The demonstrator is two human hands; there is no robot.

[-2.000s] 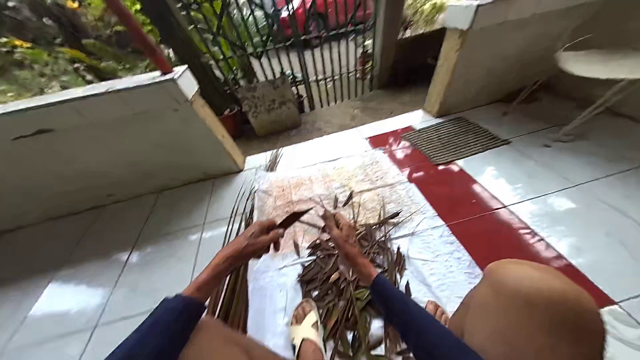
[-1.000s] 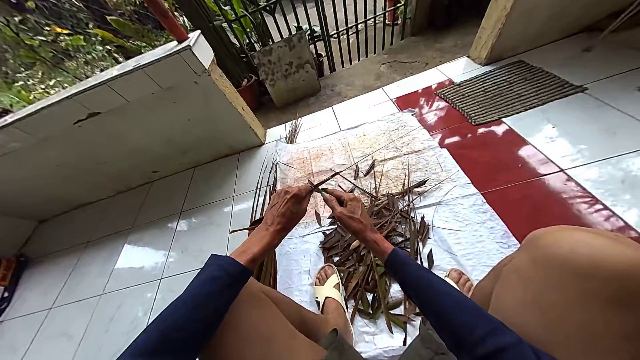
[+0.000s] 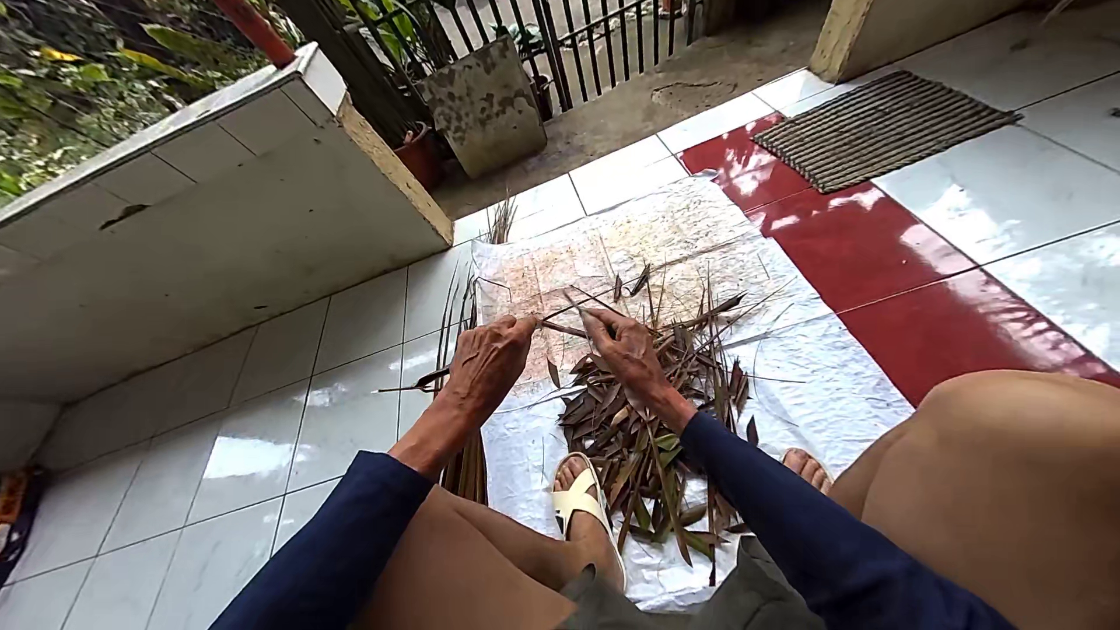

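My left hand [image 3: 492, 360] is closed on a thin dried leaf strip [image 3: 560, 311], whose brown end sticks out to the left behind the wrist. My right hand [image 3: 626, 350] grips a slim pointed tool, probably a knife [image 3: 573, 302], and its tip crosses the strip just in front of my fingers. Below and right of the hands, a heap of brown dried leaf pieces [image 3: 612, 420] lies on a white plastic sheet [image 3: 814, 367]. A bundle of long thin stalks [image 3: 464, 464] runs along the sheet's left edge, partly behind my left arm.
My sandalled foot [image 3: 582, 499] rests beside the leaf heap. A low wall [image 3: 219, 236] stands at the left, with a potted plant [image 3: 420, 153] and a stone slab [image 3: 486, 105] beyond it. A ribbed doormat [image 3: 884, 127] lies on the tiles at the upper right, near a metal gate [image 3: 595, 52].
The hands stay close together in front of me. A brown leaf end now shows left of my left wrist. The view has shifted since two seconds ago.
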